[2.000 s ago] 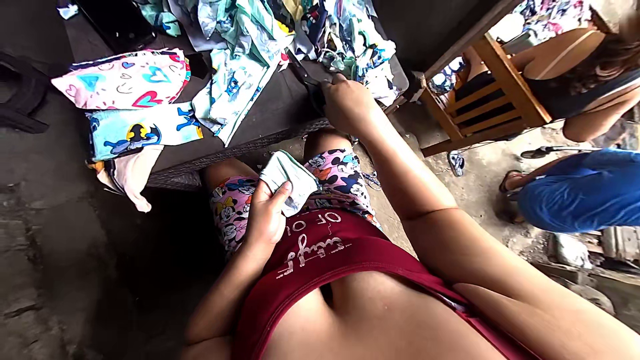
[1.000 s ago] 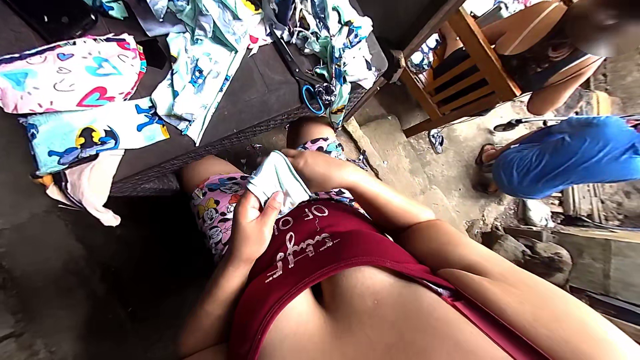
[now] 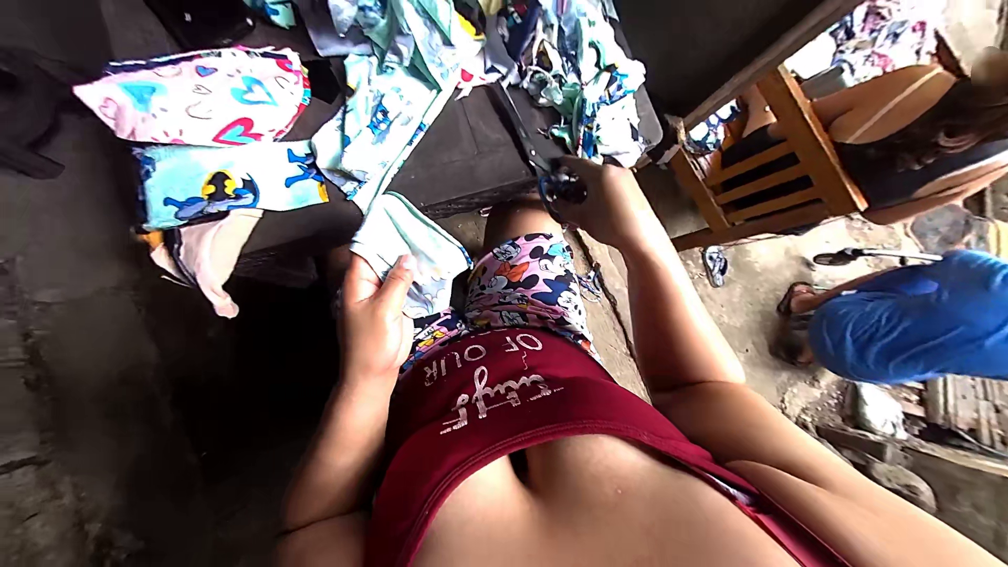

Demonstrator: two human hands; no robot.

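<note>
My left hand (image 3: 378, 315) pinches a folded pale mint cloth piece (image 3: 413, 248) between thumb and fingers, above my lap. At the table's near edge my right hand (image 3: 602, 201) is on the dark handles of a pair of scissors (image 3: 539, 161), whose blades point away over the dark table (image 3: 465, 146); whether the fingers are through the loops is hard to tell. Beyond my left hand lies a heap of printed light-blue cloth (image 3: 386, 102). Tangled cloth scraps (image 3: 587, 94) lie beyond the scissors. At the left are a folded heart-print cloth (image 3: 197, 94) and a blue character-print cloth (image 3: 228, 185).
A pink cloth piece (image 3: 213, 256) hangs over the table's left edge. To the right, a person sits on a wooden chair (image 3: 795, 150). Another person in blue clothing (image 3: 906, 315) is lower right, with a slipper (image 3: 715, 266) on the ground nearby.
One second ago my right hand was at the cloth beside my left hand, and the scissors lay untouched on the table. Now it has moved out to their handles. The left hand still holds the cloth.
</note>
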